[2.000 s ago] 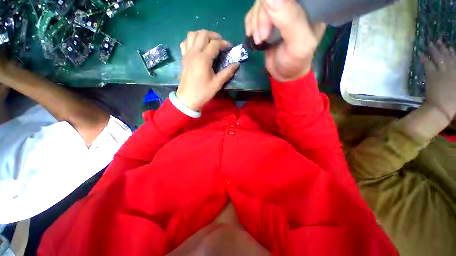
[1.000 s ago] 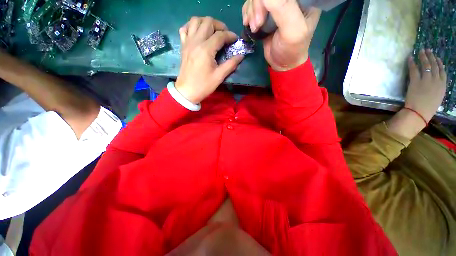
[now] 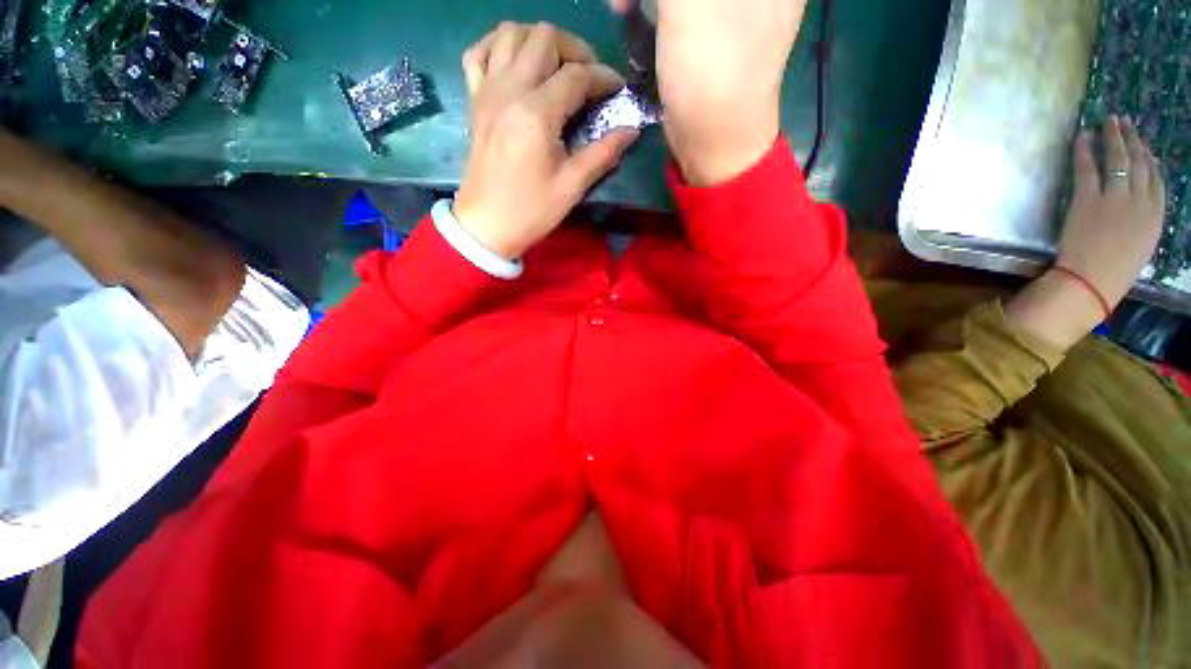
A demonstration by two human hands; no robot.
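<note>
My left hand [image 3: 525,144] holds a small silver-speckled circuit board [image 3: 609,115] between thumb and fingers near the green bench's front edge. My right hand [image 3: 725,72] is cut off by the top edge. The dark front end of a hand power tool [image 3: 639,45] shows beside it, pointing down at the board. The tool's grey body is out of the picture or hidden. A second board [image 3: 384,97] lies alone on the bench, left of my left hand.
A tangled pile of boards [image 3: 148,76] lies at the upper left, near a white-clothed neighbour's arm [image 3: 98,222]. A metal tray [image 3: 925,196] with a green board area is at the right, with another neighbour's hand [image 3: 1110,203] on it. A dark cable [image 3: 822,98] runs down the bench.
My right hand has moved up and left, and the tool's grey body no longer shows. The view has shifted, so bench items sit higher. My left hand still holds the board.
</note>
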